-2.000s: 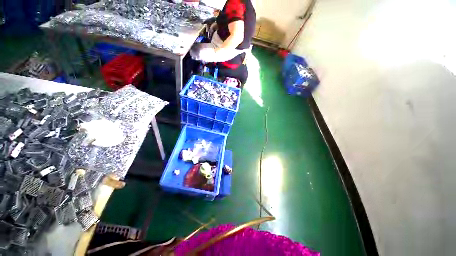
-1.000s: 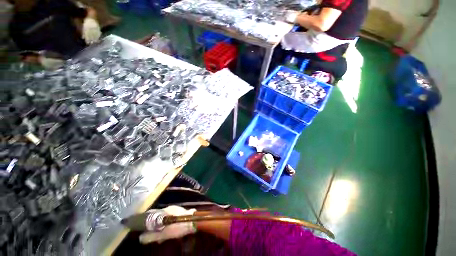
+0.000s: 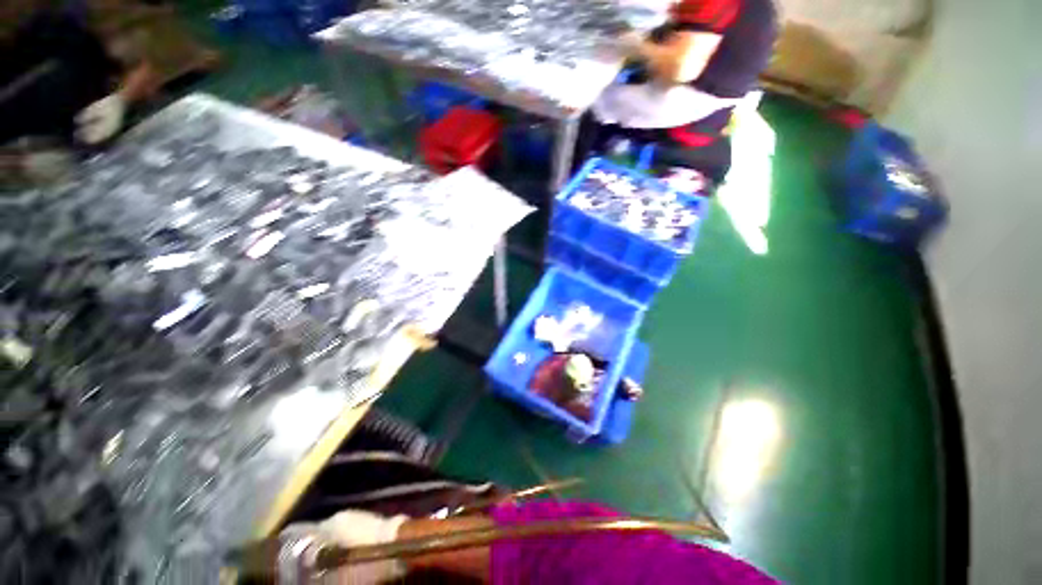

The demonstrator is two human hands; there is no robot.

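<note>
My right hand (image 3: 354, 537), in a white glove, is at the bottom left of centre, by the table's wooden edge. It is closed around the rear of the air tool (image 3: 299, 553), whose silver collar shows; the front of the tool is blurred and cut off. A brown hose (image 3: 526, 530) runs from it to the right over the magenta sleeve. A large heap of small grey metal housings (image 3: 137, 309), some with bright strips, covers the table. The picture is motion-blurred. My left hand is not in view.
A blue crate (image 3: 626, 331) with red-brown and pale items stands on the green floor, right of the table. Behind it is a blue crate of metal pieces (image 3: 674, 217). A person (image 3: 743, 69) sits at the far table. Another gloved hand (image 3: 101, 119) shows at upper left.
The view first swung left, then slightly back. My right hand with the tool came into view at the bottom and now sits lower and slightly further left than one second ago.
</note>
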